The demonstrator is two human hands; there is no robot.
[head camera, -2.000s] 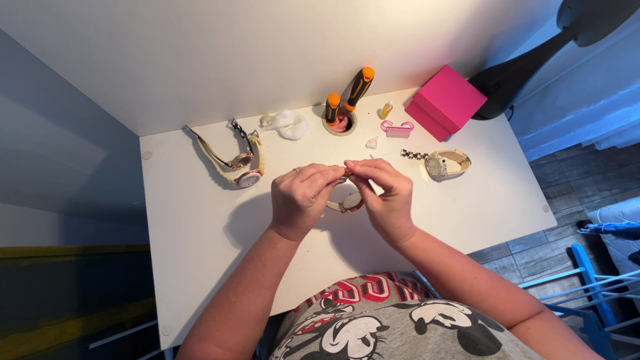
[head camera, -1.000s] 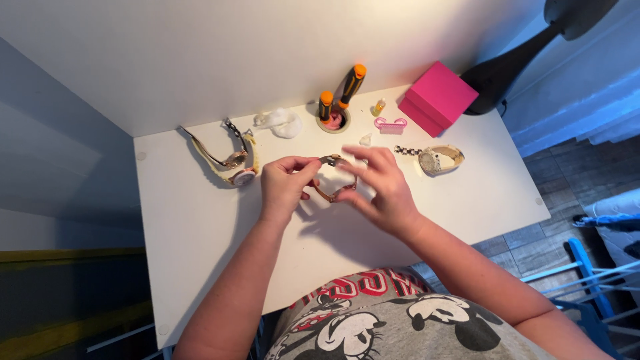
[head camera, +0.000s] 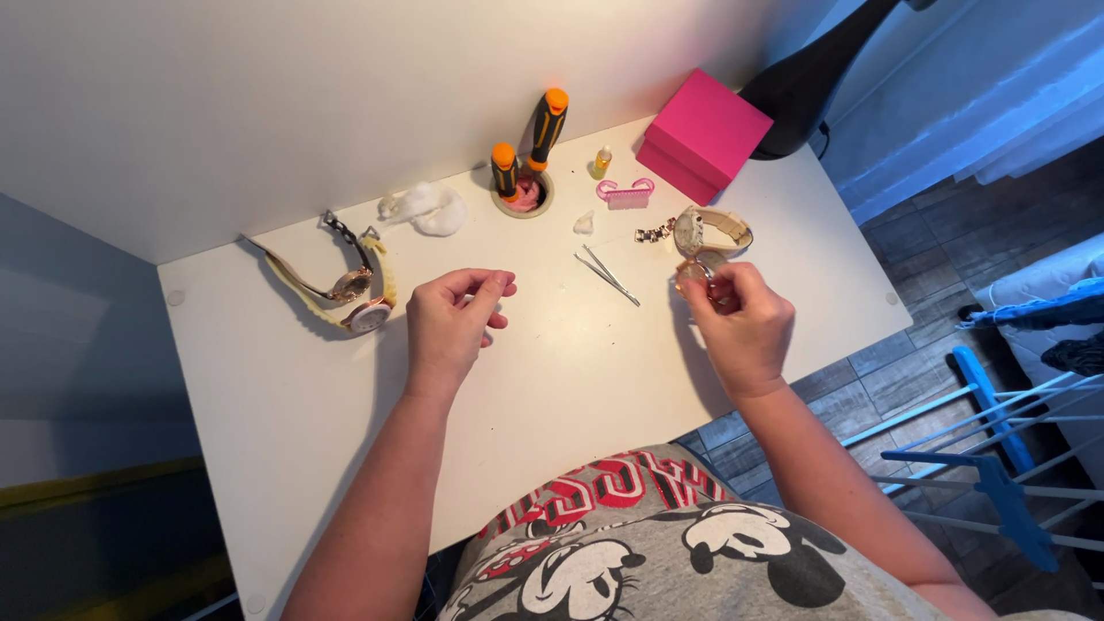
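My right hand (head camera: 742, 323) holds a rose-gold wristwatch (head camera: 693, 274) above the right part of the white table, close to a wristwatch with a pale strap (head camera: 724, 228) that lies there. My left hand (head camera: 457, 319) hovers over the middle left, thumb and fingertips together; whether something tiny is between them cannot be told. Metal tweezers (head camera: 608, 276) lie between the hands. At the left rest a watch with a thin dark strap (head camera: 349, 285) and one with a yellowish strap and white face (head camera: 371, 316), side by side.
Along the back stand a roll of tape (head camera: 523, 207) with two orange-black screwdrivers (head camera: 548, 129) in it, cotton wool (head camera: 427, 210), a small yellow bottle (head camera: 601, 162), a pink nail brush (head camera: 626, 194) and a pink box (head camera: 703, 134). A blue-white drying rack (head camera: 992, 414) stands beyond the right edge.
My hands were together over the middle around the watch. They have since parted, and my right hand has carried the watch right, beside the pale-strapped one. The tweezers now show on the table.
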